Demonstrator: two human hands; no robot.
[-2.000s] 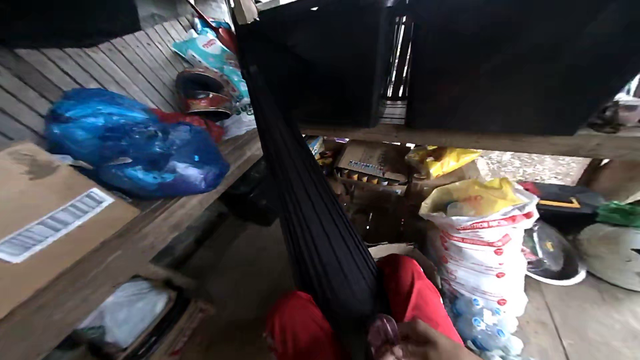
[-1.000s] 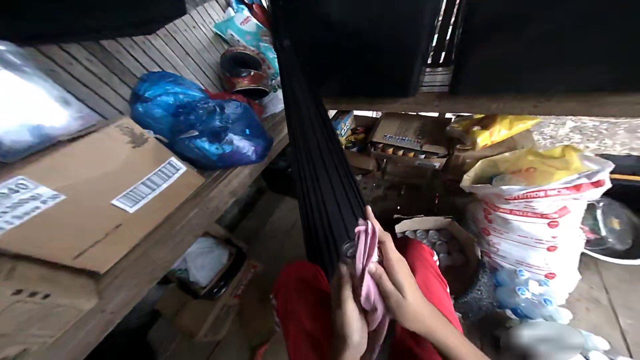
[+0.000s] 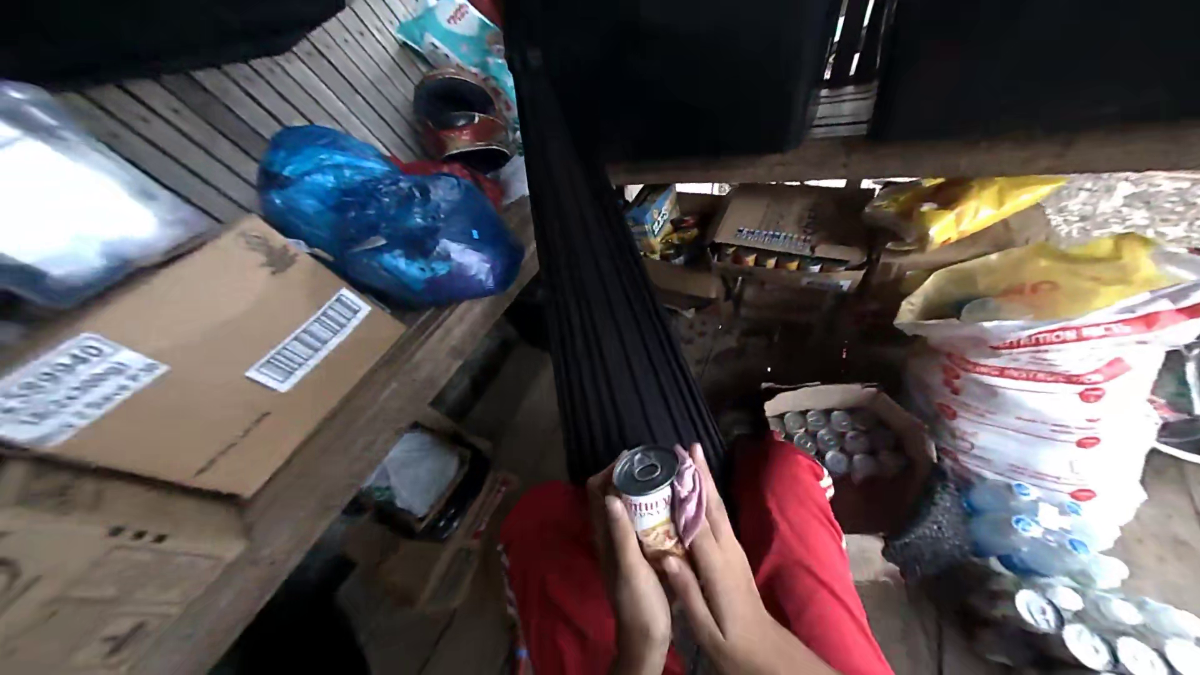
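Observation:
Between my knees, my left hand (image 3: 630, 572) is wrapped around the left side of a small tin can (image 3: 649, 502) with a pull-tab lid and a printed label. My right hand (image 3: 717, 572) presses a pink cloth (image 3: 689, 497) against the can's right side. The can is tilted a little, its lid facing up toward me. Behind both hands hangs a pleated black fabric hammock (image 3: 609, 309). To the right of my knee, an open cardboard box (image 3: 848, 497) holds several cans standing upright.
At left, a cardboard box (image 3: 216, 375) and a blue plastic bag (image 3: 375, 225) rest on a wooden bench (image 3: 375, 441). At right stand a white and red sack (image 3: 1031, 375), plastic bottles (image 3: 1031, 525) and packed cans (image 3: 1097, 628). Further back is a carton of packets (image 3: 787, 230).
The can now shows upright between my hands, with the pink cloth at its right side; one second ago the cloth was raised between my hands. The view has shifted left since two seconds ago.

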